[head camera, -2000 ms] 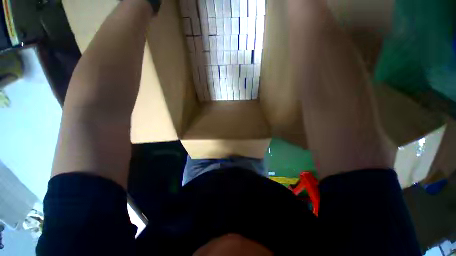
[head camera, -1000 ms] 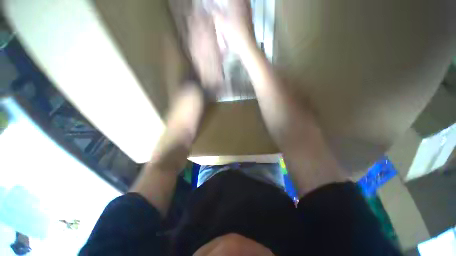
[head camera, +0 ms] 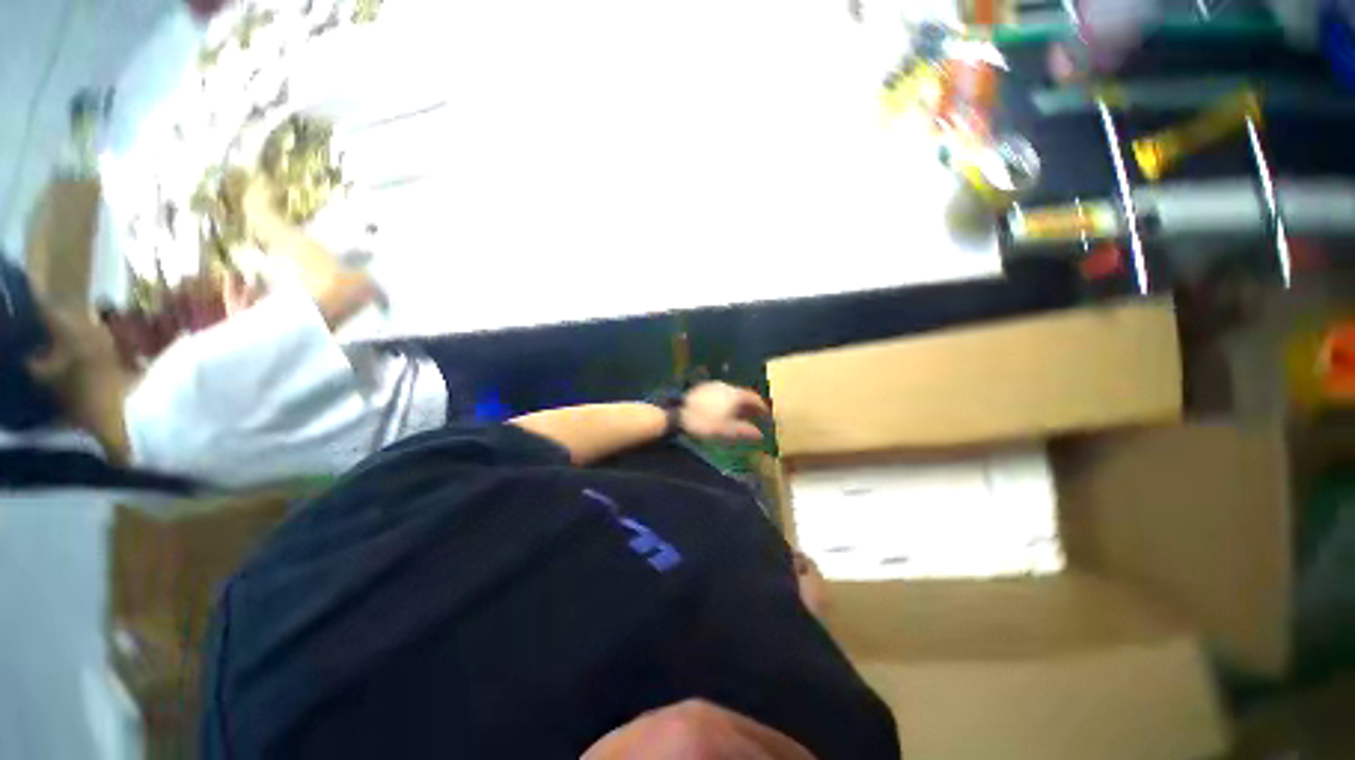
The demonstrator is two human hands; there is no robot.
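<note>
A large open brown shipping carton [head camera: 973,383] is at the right, flaps folded outward. White product boxes [head camera: 929,517] lie inside it as a pale, overexposed layer. My left hand [head camera: 724,413], with a dark wristband, is beside the carton's near upper corner, fingers slightly spread and empty. A small piece of skin, likely my right hand [head camera: 810,584], shows at the carton's near edge beside my torso. Most of it is hidden, so its grip cannot be told.
A long white table [head camera: 669,164] spans the top. A person in white [head camera: 283,394] reaches over a blurred golden heap [head camera: 297,164] at upper left. Coloured items [head camera: 966,112] lie at the table's right end. A rack with yellow parts [head camera: 1196,134] is at upper right.
My view has swung so the carton is now at the right and the table and person show. My hands have come out from over the boxes to the carton's near side.
</note>
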